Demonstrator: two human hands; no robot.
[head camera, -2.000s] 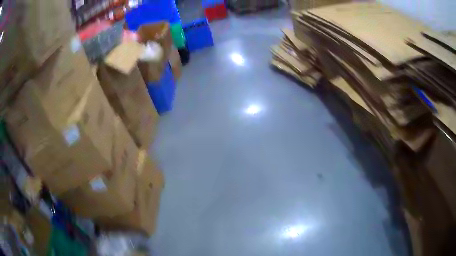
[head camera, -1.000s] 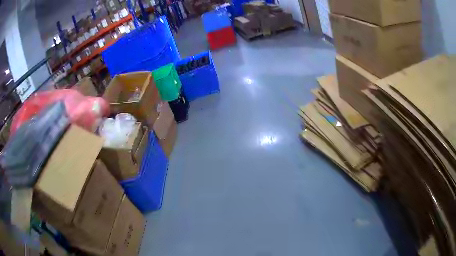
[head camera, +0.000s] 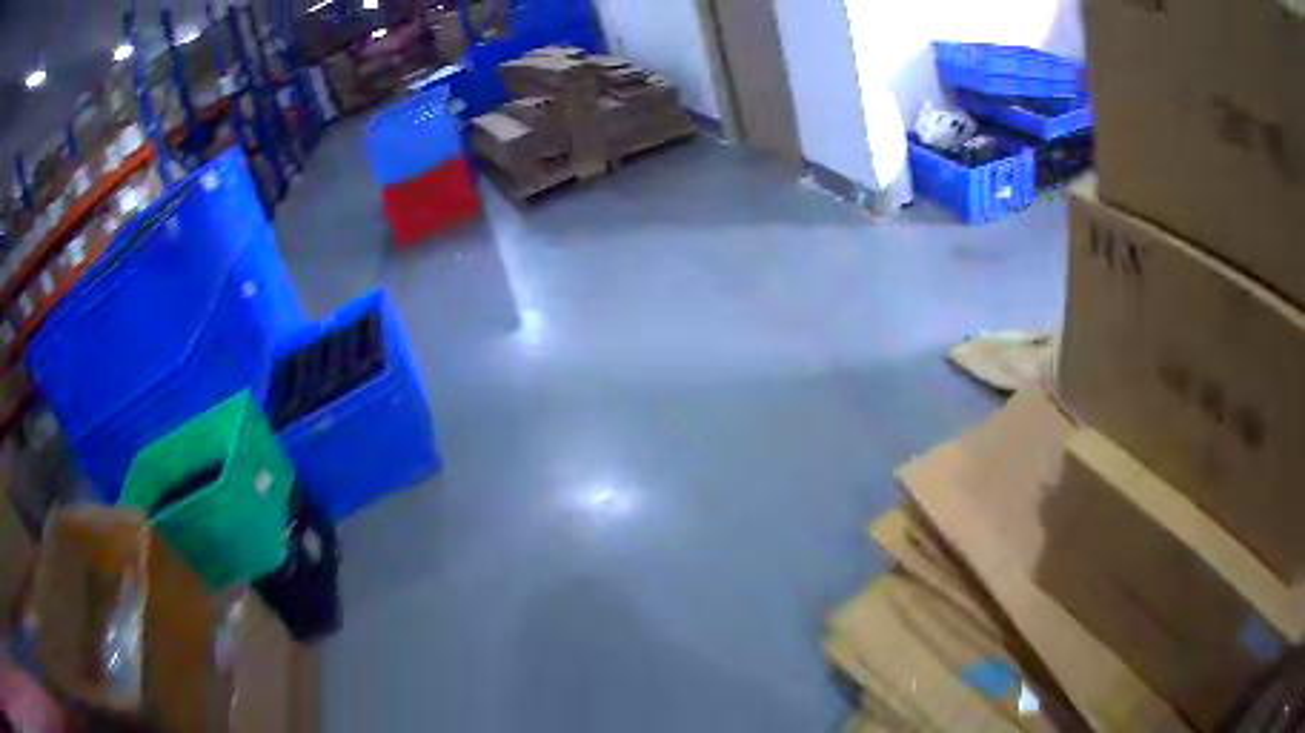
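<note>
Neither of my hands is in the picture. Nearest in front on the left, an open brown carton (head camera: 172, 630) holds something clear, perhaps plastic. A green crate (head camera: 222, 494) stands just beyond it, above a black object (head camera: 304, 580). Behind them are a blue crate with dark parts in it (head camera: 379, 430) and a large tilted blue crate (head camera: 172, 315). On the right, flattened cartons (head camera: 973, 573) lie in a pile beside stacked brown cartons (head camera: 1188, 372).
Grey floor (head camera: 616, 387) runs between both sides. Further off are a blue and red crate stack (head camera: 429, 193), cardboard on a pallet (head camera: 580, 122), a doorway (head camera: 759, 79), blue crates by the wall (head camera: 973, 179) and racks (head camera: 86, 186) at far left.
The view has moved forward along the aisle. The crates on the left are nearer and further left. Blue crates by the wall at the right have come into view.
</note>
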